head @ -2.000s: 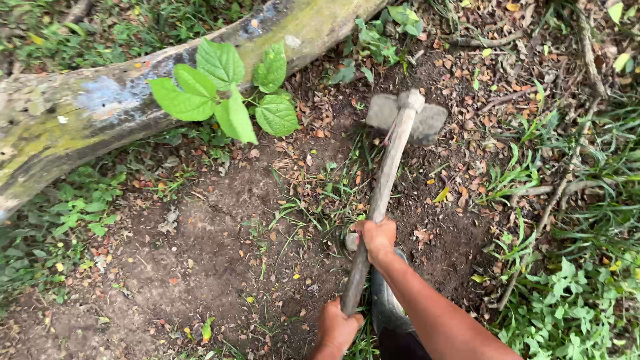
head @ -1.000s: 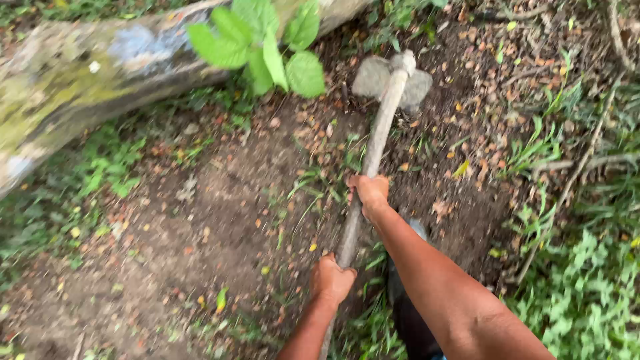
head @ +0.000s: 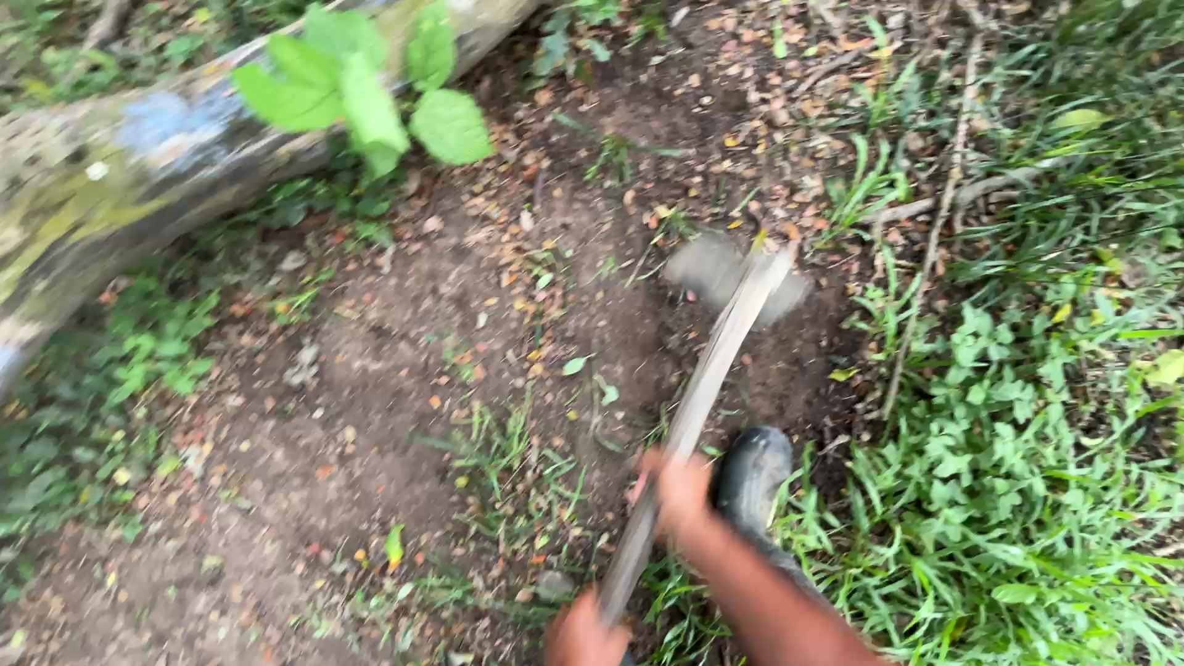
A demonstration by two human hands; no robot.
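Note:
A hoe with a long wooden handle (head: 708, 379) and a broad grey metal head (head: 708, 270) runs from the bottom middle up to the right. Motion blurs its head, which is over or on the dark soil; contact cannot be told. My right hand (head: 680, 490) grips the handle about its lower middle. Lower down, near the handle's end, my left hand (head: 585, 634) is closed around the wood. A dark rubber boot (head: 754, 476) stands just right of the handle, beyond my right hand.
A mossy fallen log (head: 213, 139) crosses the upper left, with a leafy green sprig (head: 361, 92) in front of it. Bare soil with dry leaves (head: 370, 444) lies left of the hoe. Grass and low plants (head: 999, 444) and a thin branch (head: 943, 213) are on the right.
The hoe's head has come back from the leaf-strewn ground near the log toward the boot. Both hands have stayed on the handle. More of the boot shows.

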